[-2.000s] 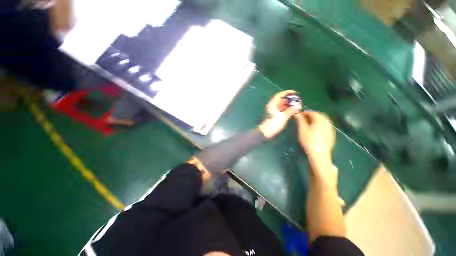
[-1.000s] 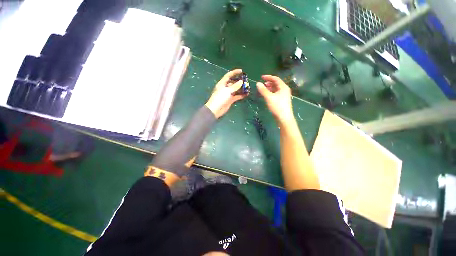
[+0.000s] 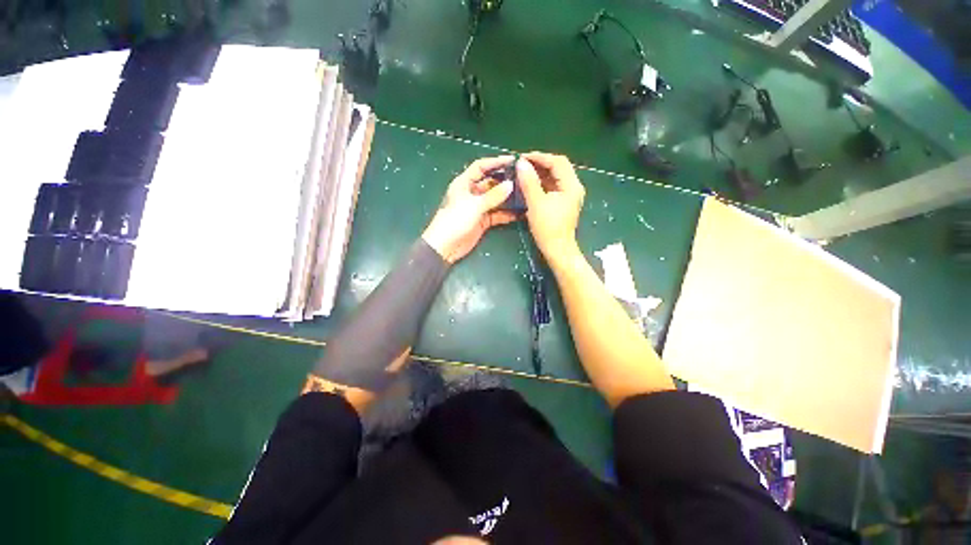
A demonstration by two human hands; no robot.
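My left hand (image 3: 468, 204) and my right hand (image 3: 552, 202) meet over the green bench, both gripping a small black unit (image 3: 515, 190) between their fingers. The fingers hide much of the unit, and its inside cannot be made out. A black output cord (image 3: 539, 309) trails from the unit down toward the bench's near edge, with a tied bundle part way along it.
White layer sheets (image 3: 229, 181) with black housings (image 3: 80, 240) are at left. A tan board (image 3: 783, 325) and a white scrap (image 3: 620, 271) are at right. Corded units (image 3: 623, 98) lie on the far green strip. A red stool (image 3: 107, 362) is below left.
My right hand was apart from the unit one second ago and now holds it together with my left hand. The view has shifted, and the cord and white scrap show more clearly.
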